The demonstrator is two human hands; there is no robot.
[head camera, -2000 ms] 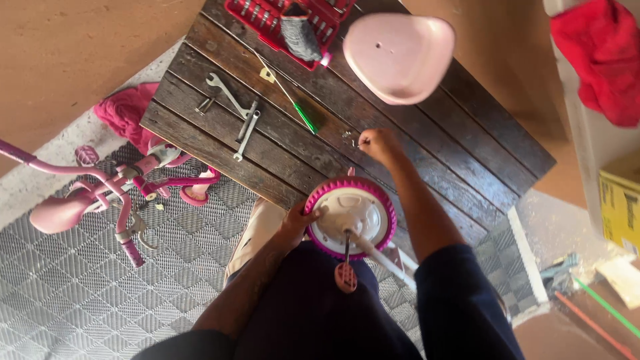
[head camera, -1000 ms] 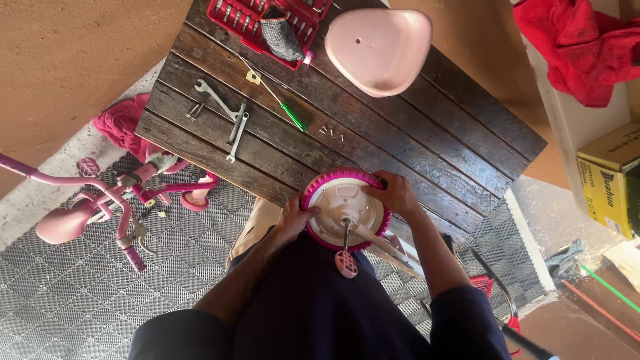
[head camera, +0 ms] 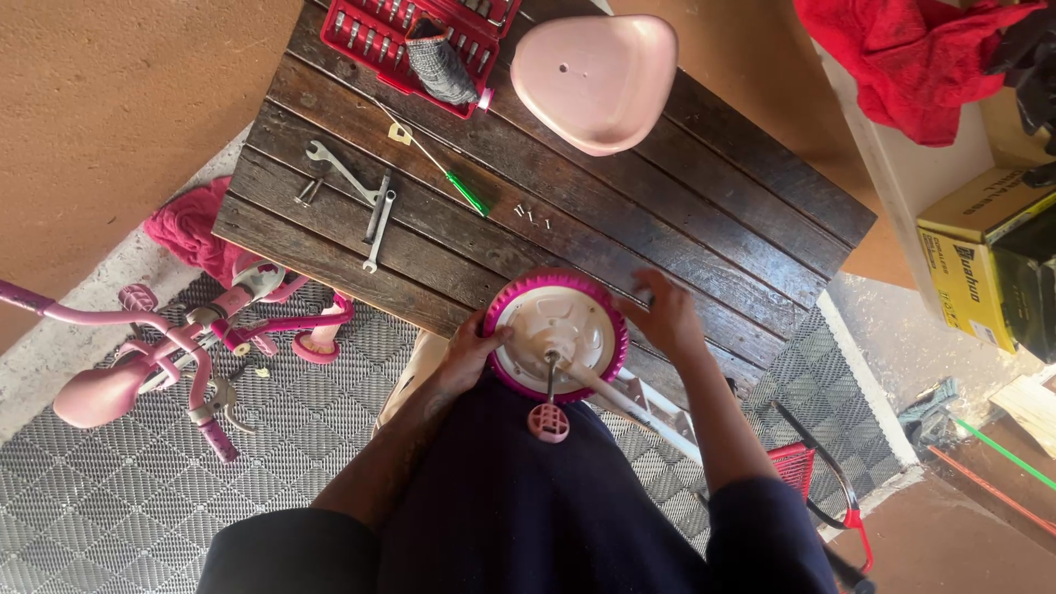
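Observation:
A small wheel (head camera: 520,318) with a magenta tire and cream disc rests at my lap against the table edge. A metal crank with a pink pedal (head camera: 549,422) extends from its centre, and a pale tube runs off to the lower right. My left hand (head camera: 472,351) grips the wheel's left rim, thumb on the disc. Just off the upper right rim, my right hand (head camera: 664,313) is raised with its fingers apart. Several small screws (head camera: 532,218) lie on the table beyond the wheel, near a green-handled screwdriver (head camera: 466,192).
On the wooden slat table (head camera: 742,214) are wrenches (head camera: 381,223), bolts (head camera: 309,191), a red bit case (head camera: 375,49) with a grey cloth roll, and a pink plastic seat (head camera: 596,82). A pink bicycle frame (head camera: 190,338) stands left. Right are a yellow box (head camera: 961,264) and red cloth (head camera: 916,66).
My right hand went from the table near the screws to the wheel's right rim, then came off it. My left hand has stayed on the wheel.

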